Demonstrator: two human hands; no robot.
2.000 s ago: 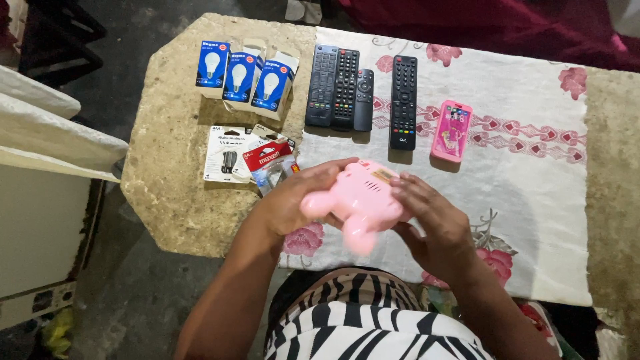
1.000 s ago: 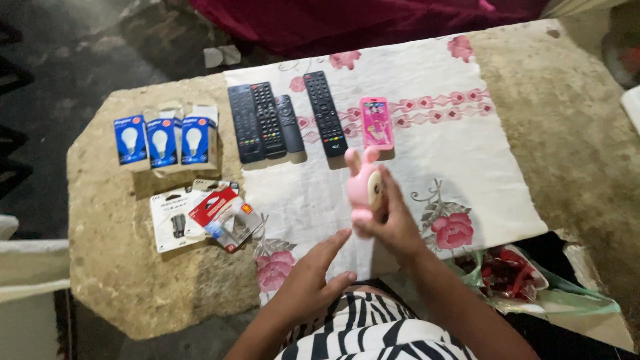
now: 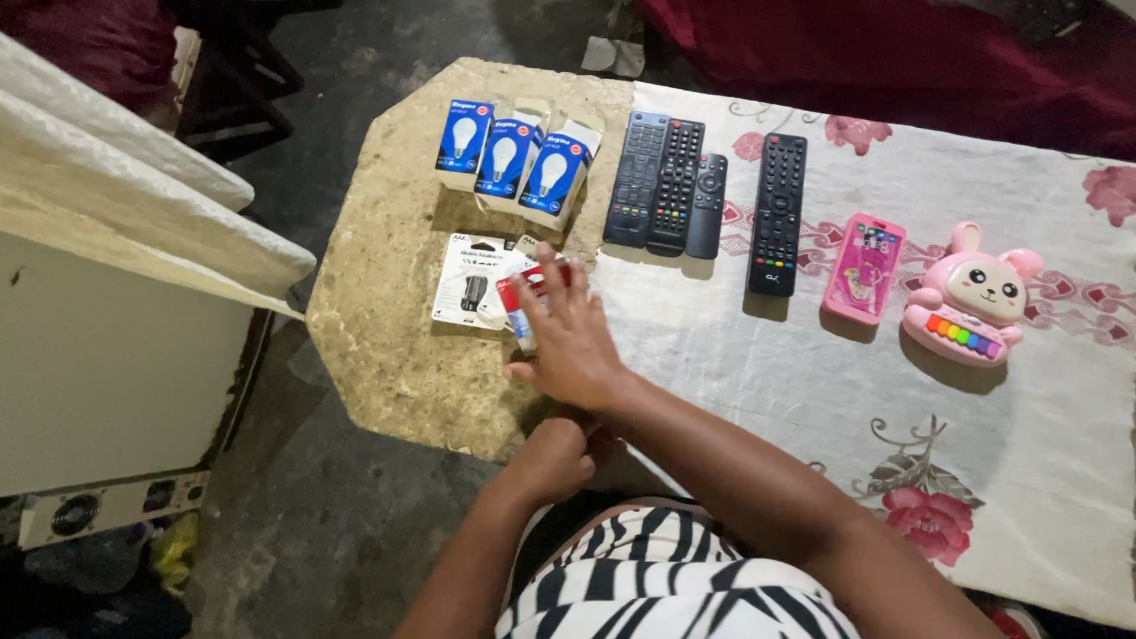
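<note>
My right hand (image 3: 568, 337) is spread, palm down, over a red and white battery blister pack (image 3: 524, 288), partly covering it. White AAA battery packs (image 3: 461, 297) lie beside and partly under that pack. My left hand (image 3: 555, 457) is near the table edge below my right wrist, its fingers curled and partly hidden. Above the packs stand several blue and white light bulb boxes (image 3: 506, 160). On the right a pink bunny toy piano (image 3: 972, 297) lies face up beside a pink toy phone (image 3: 863, 269).
Three black remote controls (image 3: 670, 186) lie side by side on the floral tablecloth (image 3: 754, 390), with another remote control (image 3: 777, 217) to their right. The stone tabletop (image 3: 382, 337) has angled corners at the left. A white curtain (image 3: 133, 169) hangs beyond it.
The pink bunny toy, in my right hand a second ago, now lies on the cloth right of the toy phone. My right hand has moved left, over the battery packs.
</note>
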